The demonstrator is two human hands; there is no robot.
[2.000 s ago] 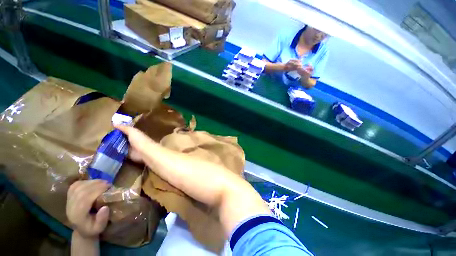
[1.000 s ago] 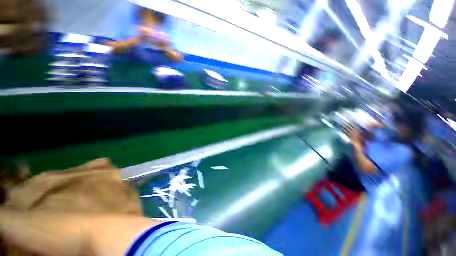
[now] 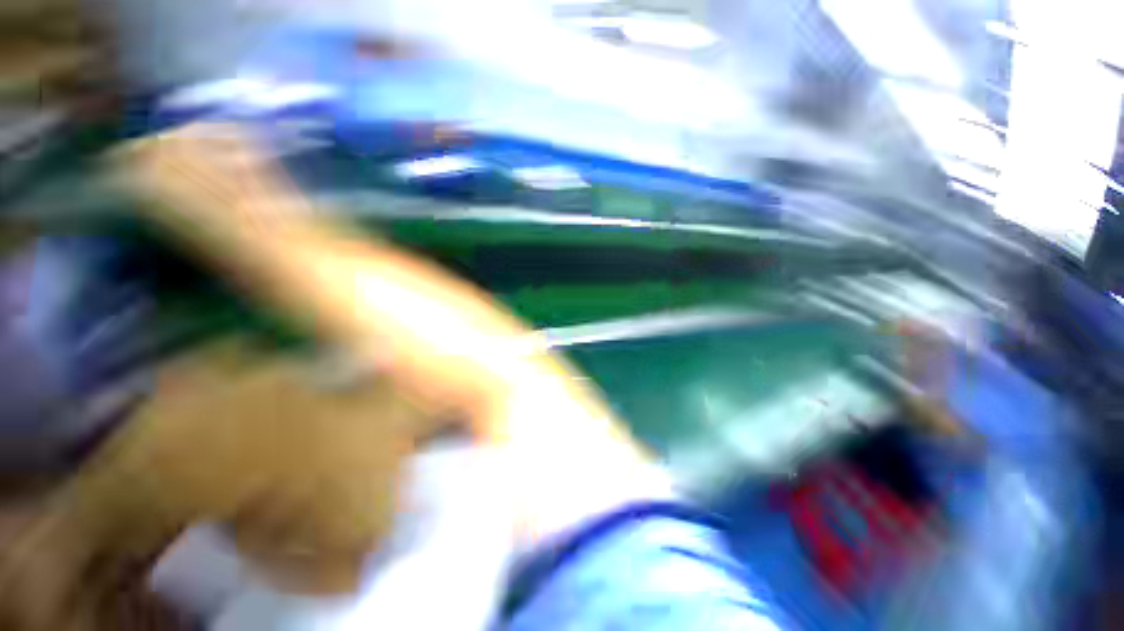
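Note:
The whole view is heavily blurred. My right forearm reaches from the bottom middle to the upper left, and my right hand (image 3: 185, 166) is a smear at its end; its fingers and anything in them cannot be made out. Below the arm lies crumpled brown paper (image 3: 290, 450). A white sheet (image 3: 431, 542) shows beside and partly under the paper. A blurred blue and whitish shape (image 3: 80, 296) is at the left edge, too unclear to name. I cannot make out my left hand.
A green conveyor (image 3: 542, 265) with pale edging crosses behind the arm. Small blue-white stacks (image 3: 444, 173) stand beyond it. A person in light blue (image 3: 1011, 431) is at the right, by a red stool (image 3: 851, 530).
My right arm has swung up and across the view, its hand now at upper left. The view has turned right since the oldest frame. The blue-white carton and my left hand no longer show clearly.

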